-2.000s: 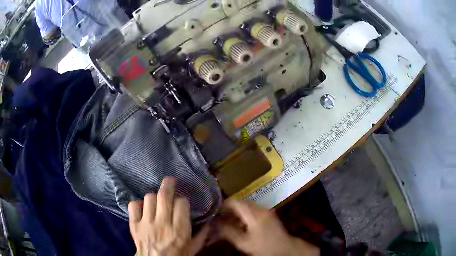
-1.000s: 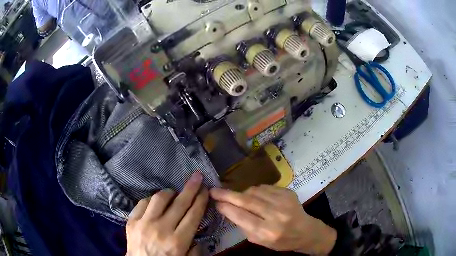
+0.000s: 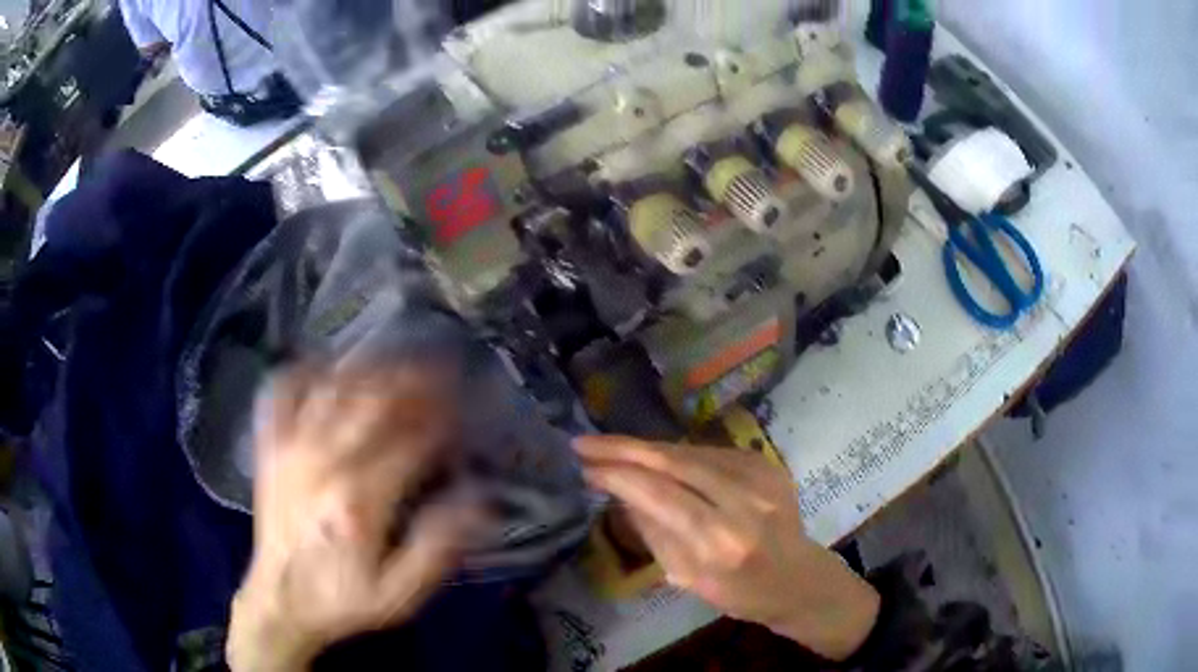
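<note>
The grey striped fabric piece (image 3: 512, 460) lies in front of the overlock machine (image 3: 709, 171), its edge running up to the presser foot area. My right hand (image 3: 716, 525) is at the fabric's right edge, thumb and fingertips together on it beside the yellow-framed opening (image 3: 755, 440). My left hand (image 3: 355, 486) is blurred over the left part of the grey fabric, fingers bent; whether it grips cloth cannot be told. The navy garment (image 3: 118, 381) is heaped at the left and also shows below my hands.
Blue-handled scissors (image 3: 995, 269) lie on the white table (image 3: 907, 407) at the right, beside a white scrap (image 3: 979, 168) and dark-handled scissors. A dark thread spool (image 3: 907, 66) stands behind. A person in a light shirt (image 3: 230, 53) is at the top left.
My left hand has moved left and up, away from my right hand. My right hand stays at the fabric edge. The view has shifted, with the machine now farther right and lower.
</note>
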